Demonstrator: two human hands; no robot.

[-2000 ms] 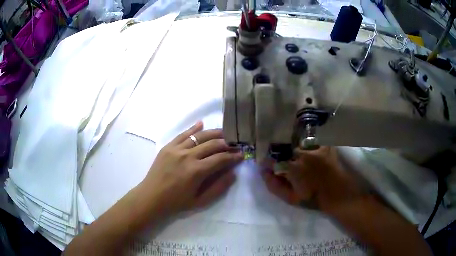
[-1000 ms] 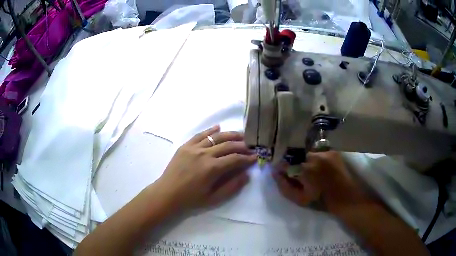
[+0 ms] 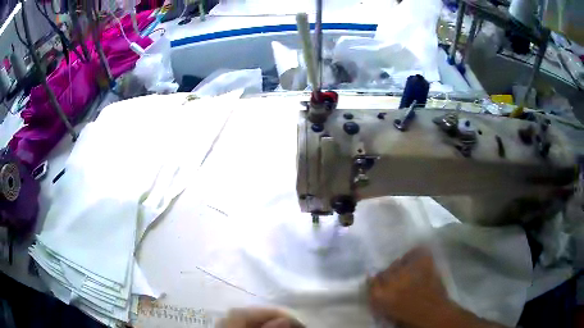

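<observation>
A white fabric panel (image 3: 288,256) lies rumpled under and in front of the sewing machine head (image 3: 330,154). The needle area (image 3: 316,221) shows at the lower left end of the arm, blurred. My right hand (image 3: 406,288) is on the panel to the right and nearer me, fingers curled, gripping its fabric. My left hand (image 3: 262,318) is cut off by the bottom edge and blurred; whether it holds fabric cannot be told.
A stack of white cut pieces (image 3: 86,275) lies at the left. Magenta fabric (image 3: 70,96) is at the far left. A dark thread spool (image 3: 414,91) stands behind the arm. Plastic bags lie behind the table, below a blue stripe. A printed scale (image 3: 173,314) runs along the front edge.
Both hands have moved away from the needle towards me, the left mostly out of the picture. The panel is pulled forward and rumpled. The view has tilted up, showing more background.
</observation>
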